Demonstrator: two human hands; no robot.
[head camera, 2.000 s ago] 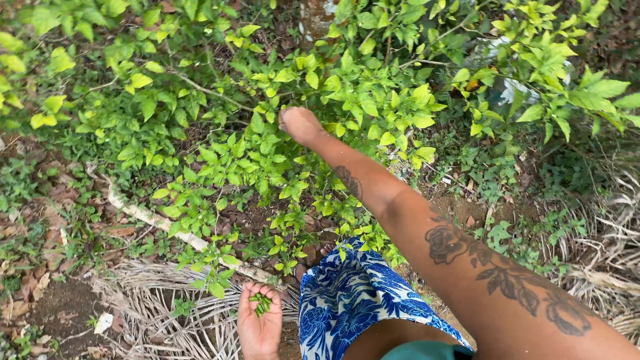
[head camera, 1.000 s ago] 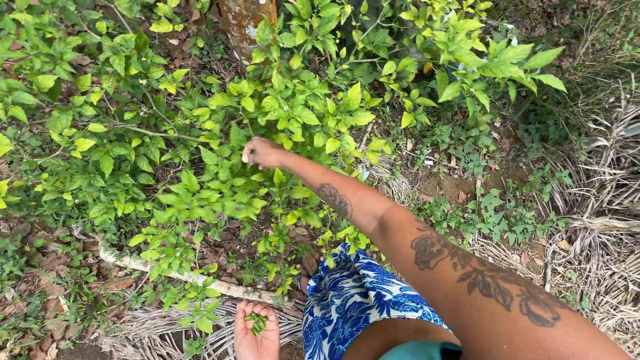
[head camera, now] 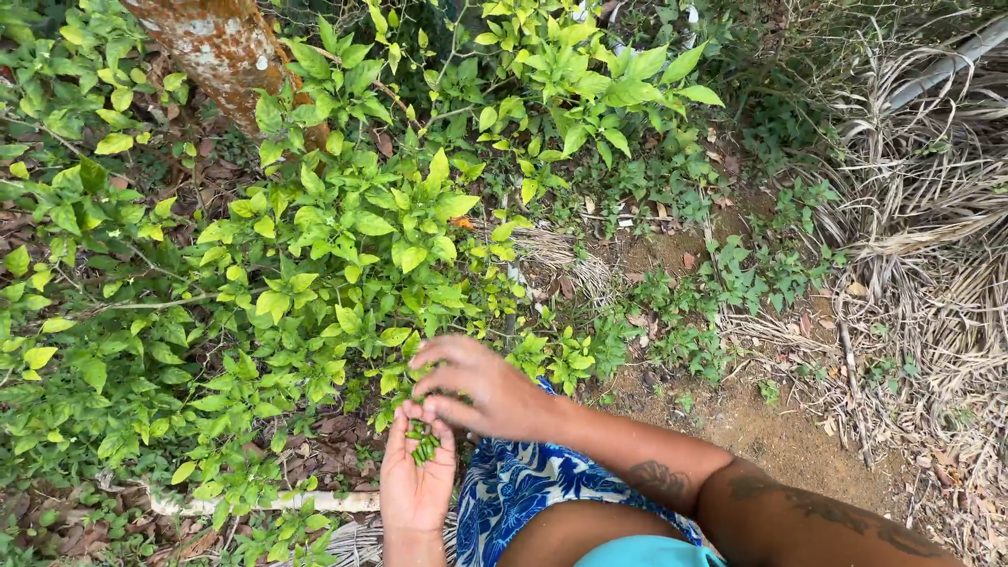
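Note:
My left hand [head camera: 417, 476] is palm up and cupped at the lower middle, holding several small green peppers [head camera: 425, 442]. Just above its fingertips is my right hand [head camera: 484, 390], somewhat blurred, its fingers spread and pointing left; nothing shows between them. Both hands are at the lower edge of a leafy green pepper bush [head camera: 346, 260], whose yellow-green leaves fill the middle and left of the view.
An orange-brown tree trunk [head camera: 228, 63] rises at the upper left. A pale fallen branch [head camera: 315, 502] lies on leaf litter at the lower left. Dry palm fronds [head camera: 937, 213] cover the right side, beside bare soil [head camera: 780, 425] and low creeping plants.
My right hand has come down from the bush's upper leaves to just above my left hand. My left hand still holds the green peppers. The view has shifted to the right.

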